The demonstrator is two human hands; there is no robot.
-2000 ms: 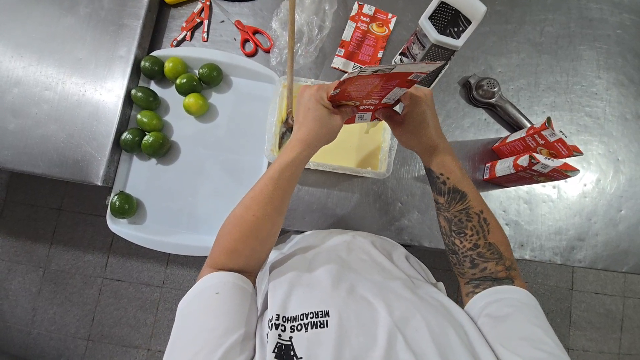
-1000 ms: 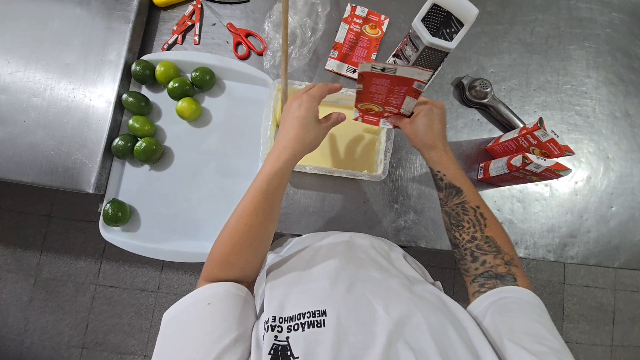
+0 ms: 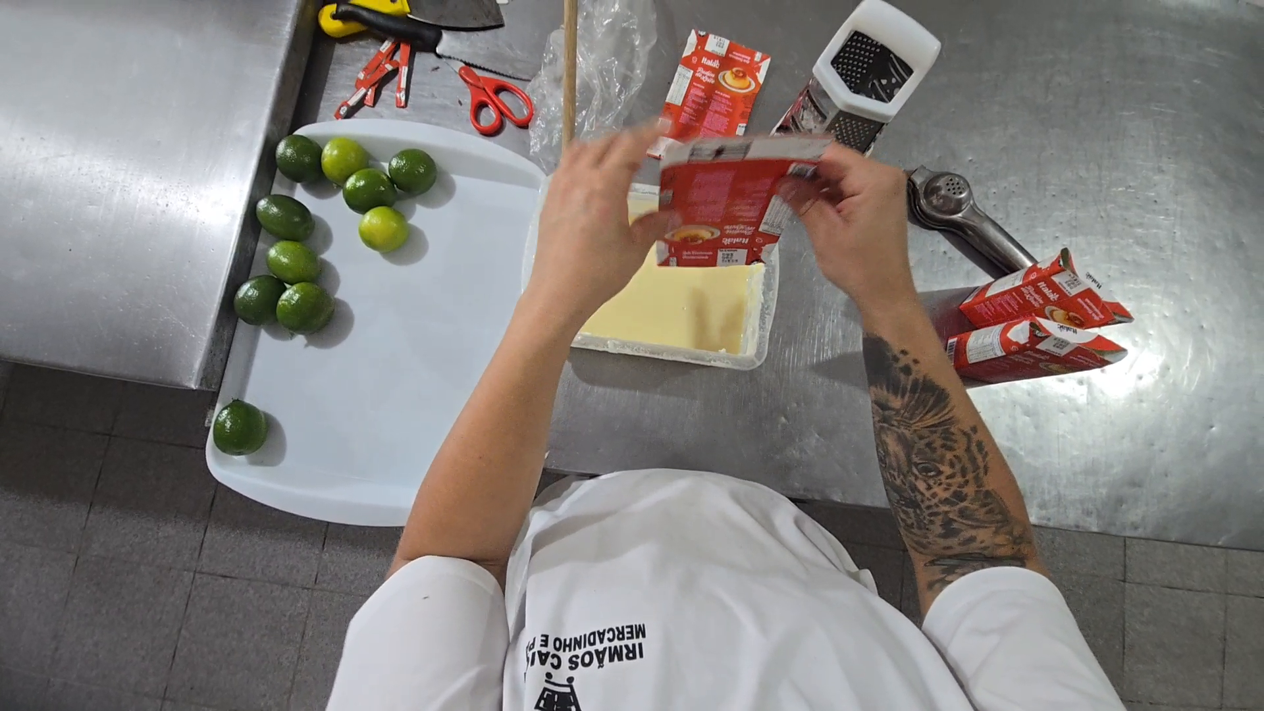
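My right hand grips the right edge of a red and white carton, which it holds over a white plastic tub. Pale yellow creamy mixture fills much of the tub. Blurred and with its fingers spread, my left hand is at the carton's left edge; whether it touches the carton I cannot tell. A wooden handle rises behind my left hand, its lower end hidden. Behind the held carton, a flattened red carton lies on the steel table.
Several limes rest on a white tray at left. Red scissors, a black-handled knife, clear plastic film and cut red strips lie behind. A box grater, metal citrus squeezer and two opened cartons are at right.
Both hands were on the carton two seconds ago. My left hand then came away to the left, over the tub, and is now back beside the carton's left edge.
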